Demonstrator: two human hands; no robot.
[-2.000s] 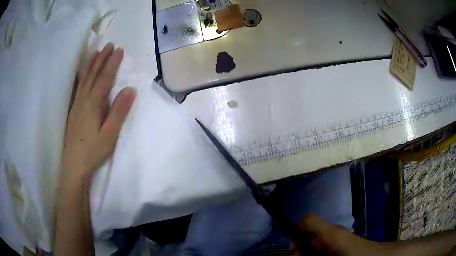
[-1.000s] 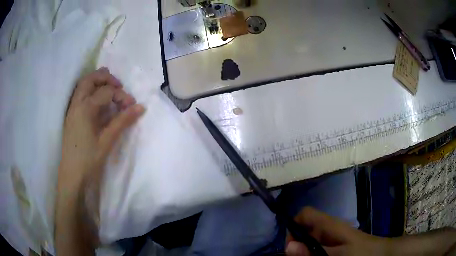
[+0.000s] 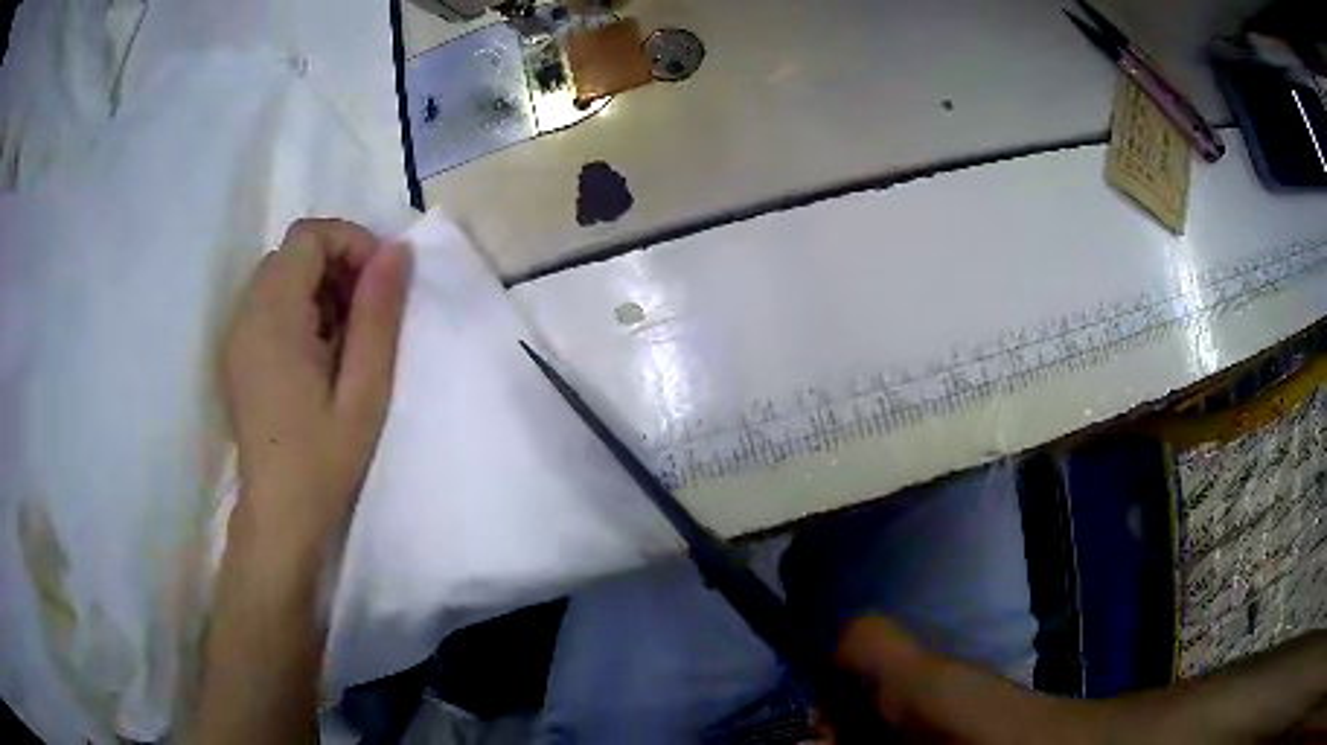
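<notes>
A white cloth piece [image 3: 480, 480] lies over the table's left part and hangs past its front edge. My left hand [image 3: 313, 328] pinches its upper edge between thumb and fingers, and a corner of the cloth stands out beside the fingertips. My right hand [image 3: 888, 677], at the bottom, holds long black fabric shears [image 3: 706, 553]. The blades look closed and point up and left, with the tip beside the cloth's right edge. The shears' handles are dark and partly hidden by the hand.
A white cloth heap [image 3: 117, 320] fills the left. The machine's needle plate [image 3: 473, 95] and orange-brown block [image 3: 608, 58] are at the top. Pink-handled snips [image 3: 1172, 105] lie on a tan tag [image 3: 1150, 163], near a phone [image 3: 1273, 120]. A printed ruler [image 3: 931, 386] runs along the front edge.
My left hand has gone from lying flat with fingers spread to pinching the cloth's edge, with the cloth corner raised. The shears stay in my right hand, pointing the same way. The view has shifted slightly.
</notes>
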